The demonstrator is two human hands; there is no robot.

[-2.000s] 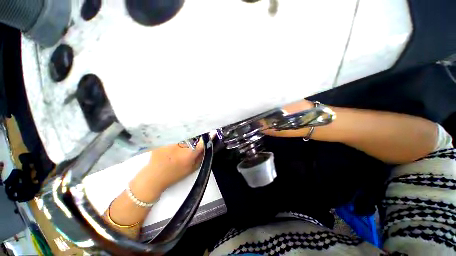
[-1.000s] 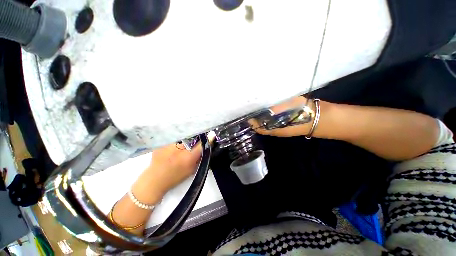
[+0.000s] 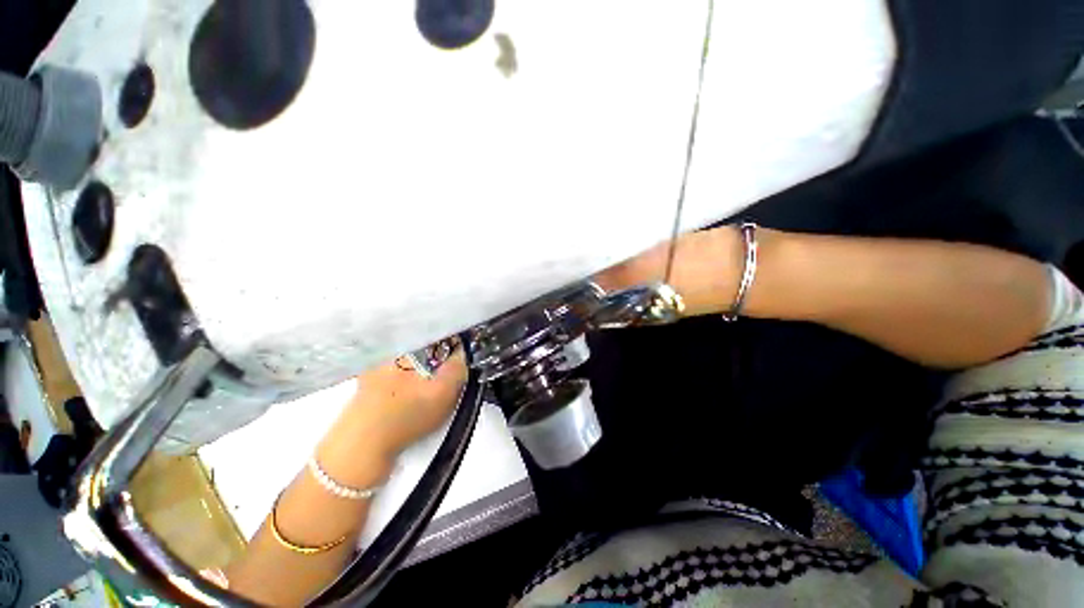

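A large white sewing machine head (image 3: 476, 178) fills the upper picture. Shiny metal parts (image 3: 535, 344) and a white cup-shaped fitting (image 3: 559, 428) show below it. Black cloth (image 3: 701, 416) lies right of and below the fitting. My left hand (image 3: 410, 398), with a beaded bracelet at the wrist, is left of the metal parts; its fingertips are partly hidden, with small silver metal beside them. My right hand (image 3: 684, 264) reaches under the head from the right; its fingers are hidden. What either hand grips cannot be told.
A curved metal loop (image 3: 113, 493) and a dark band arc across the lower left, in front of my left forearm. The white table (image 3: 476, 463) has a grey edge. Tan cardboard (image 3: 178, 511) lies at left. A blue item (image 3: 874, 517) shows low at right, beside my patterned clothing.
The machine head and its metal parts have shifted left in view, and more of my right wrist shows. My left hand stays in nearly the same place beside the metal parts.
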